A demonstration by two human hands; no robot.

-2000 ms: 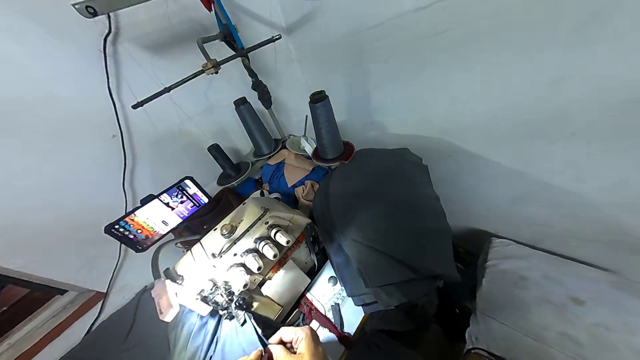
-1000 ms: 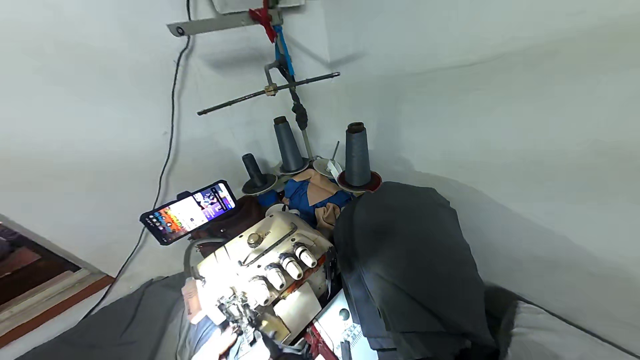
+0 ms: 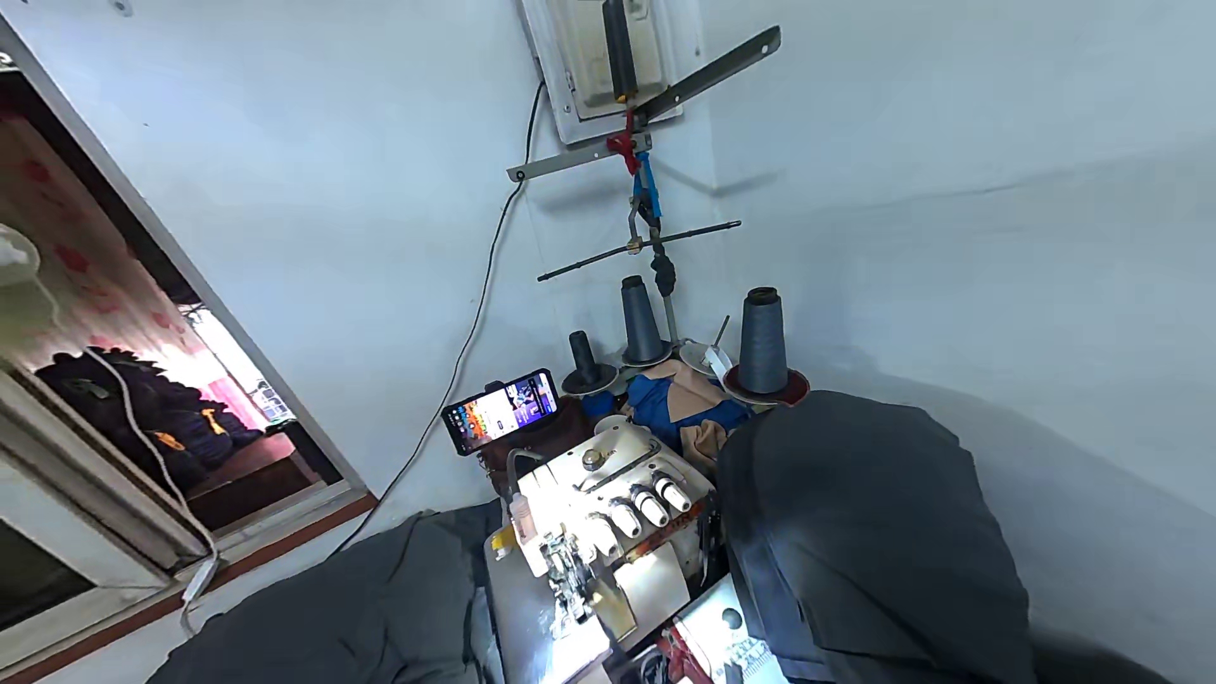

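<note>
Neither of my hands shows at this moment. An overlock sewing machine stands low in the middle, its needle area brightly lit. Dark grey cloth is heaped to its right, and more dark grey cloth lies to its left. A smartphone with a lit screen is propped behind the machine on the left. Grey thread cones stand on holders behind it, with blue and tan cloth scraps among them.
A thread stand with a crossbar rises behind the machine against the wall. A black cable hangs down the wall. At the left is an opening with a frame, dark bundles beyond it. Red cloth lies at the bottom edge.
A hand seen two seconds ago at the machine's front is out of view now. The view has swung left and up, bringing in the opening at the left.
</note>
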